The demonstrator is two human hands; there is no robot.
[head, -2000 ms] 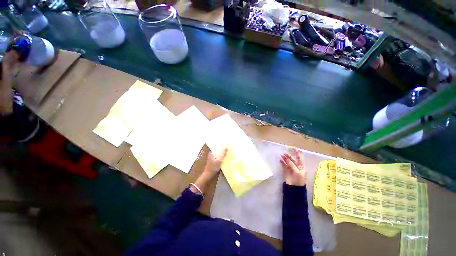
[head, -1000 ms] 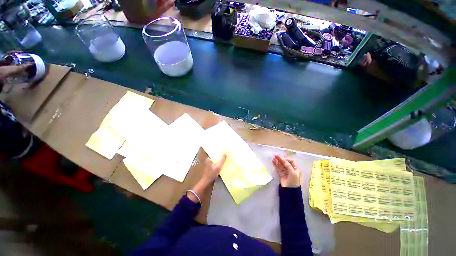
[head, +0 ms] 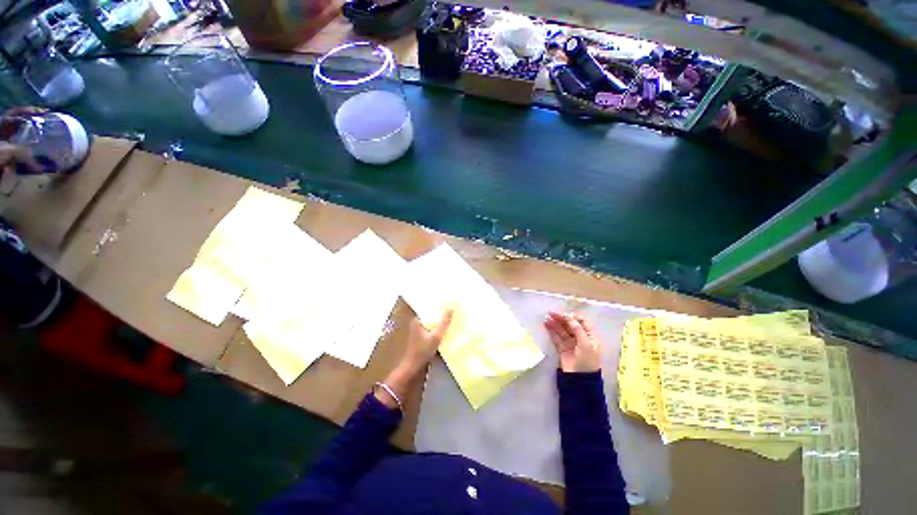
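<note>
A label sheet (head: 478,327), pale yellow with no clear print showing, lies slanted over the left part of the whitish mat (head: 503,433). My left hand (head: 427,342) holds its left edge, with the thumb on top. My right hand (head: 573,342) is over the mat, right of the sheet and apart from it, fingers loosely bent. Whether a tiny label is at its fingertips cannot be told. The stock of label sheets (head: 739,377), yellow with rows of print, lies to the right, with a narrow label strip (head: 833,473) at its right edge.
Pale backing sheets (head: 302,292) overlap on the cardboard (head: 161,221) at left. Clear housings with white bottoms (head: 372,126) stand on the green belt (head: 523,161) beyond. A green post (head: 794,231) slants at right. Another person's hand (head: 12,156) is by a housing at far left.
The view has shifted a little. The housings on the belt have moved to the right. My right hand's fingers have drawn closer together since the earliest frame. My left hand still holds the sheet.
</note>
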